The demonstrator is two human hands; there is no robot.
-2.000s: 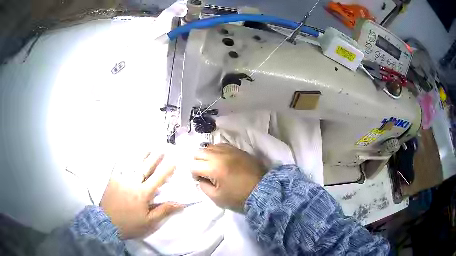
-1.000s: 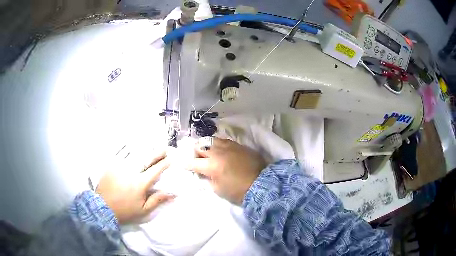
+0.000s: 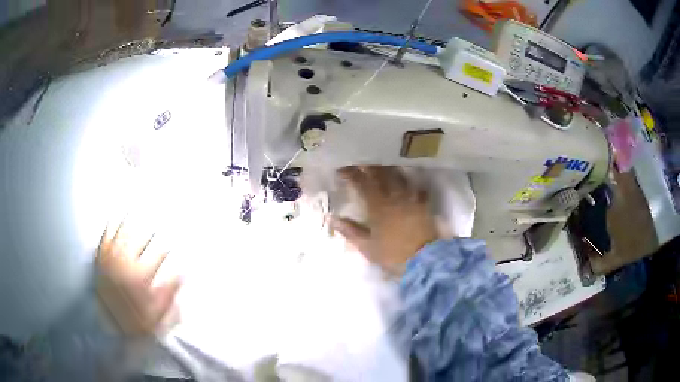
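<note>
White fabric (image 3: 298, 298) lies over the machine bed and the table, much of it washed out by the lamp. My left hand (image 3: 134, 280) is blurred and lies with fingers spread on the cloth's left side. My right hand (image 3: 391, 216) is blurred, under the machine arm and right of the needle area, on the cloth; whether it grips cloth is unclear. The dark attachment (image 3: 285, 184) sits by the presser foot (image 3: 246, 209). Thread runs from the tension dial (image 3: 313, 136) to the needle area.
The cream sewing machine arm (image 3: 462, 123) spans the right side. A blue hose (image 3: 328, 37) crosses its top. A white box with a yellow label (image 3: 473, 66), a control panel (image 3: 540, 56) and red-handled snips (image 3: 559, 98) sit behind. Orange material (image 3: 496, 13) lies at the back.
My left hand has moved left, away from the needle. My right hand has moved right, from the presser foot to under the arm. The view has shifted slightly, and the cloth between my hands is spread wider.
</note>
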